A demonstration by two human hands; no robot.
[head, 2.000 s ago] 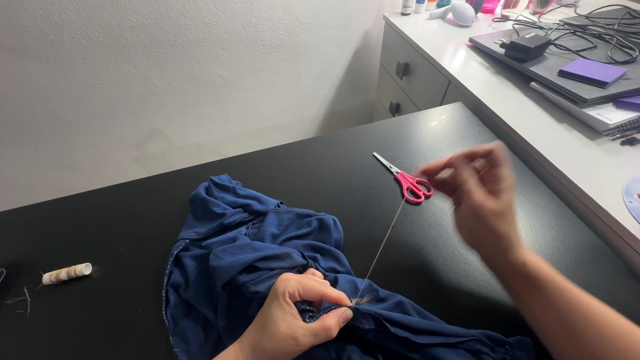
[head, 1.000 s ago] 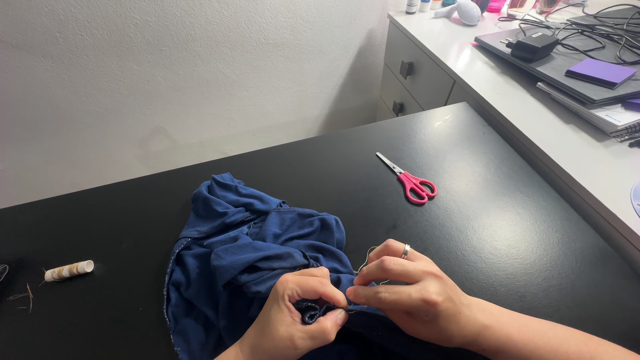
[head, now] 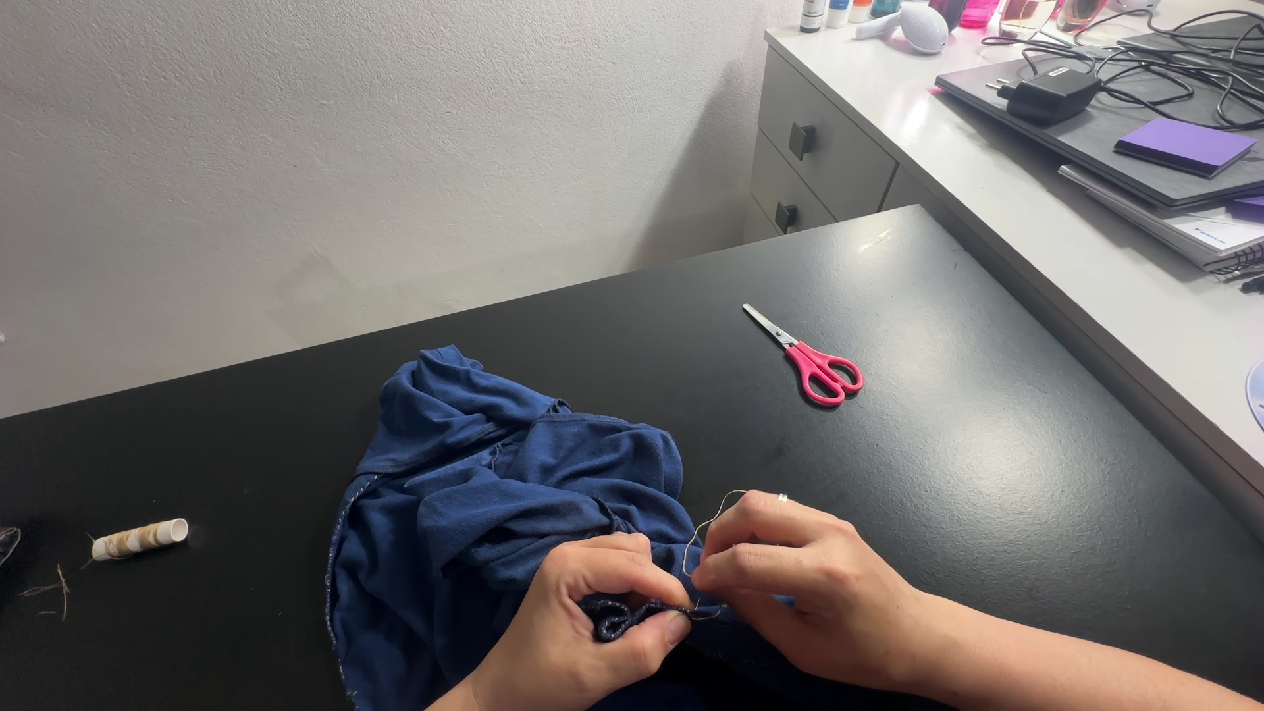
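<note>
A blue garment lies bunched on the black table, its edge stitched in light thread. My left hand pinches a folded, dark edge of the cloth between thumb and fingers. Close to its right, my right hand, with a ring on one finger, has its fingertips together at the fold. A tan thread loops up beside these fingertips and down to the cloth. Whether a needle is between the right fingers cannot be made out. Scissors with pink handles lie closed beyond my right hand.
A spool of tan thread lies at the left beside loose thread scraps. A white drawer unit borders the table at the right, holding a laptop, a black power adapter, cables and a purple notepad. A wall stands behind.
My right hand was raised near the scissors with the thread drawn taut, then came down beside my left hand. The thread now hangs in a slack loop. My left hand still pinches the cloth.
</note>
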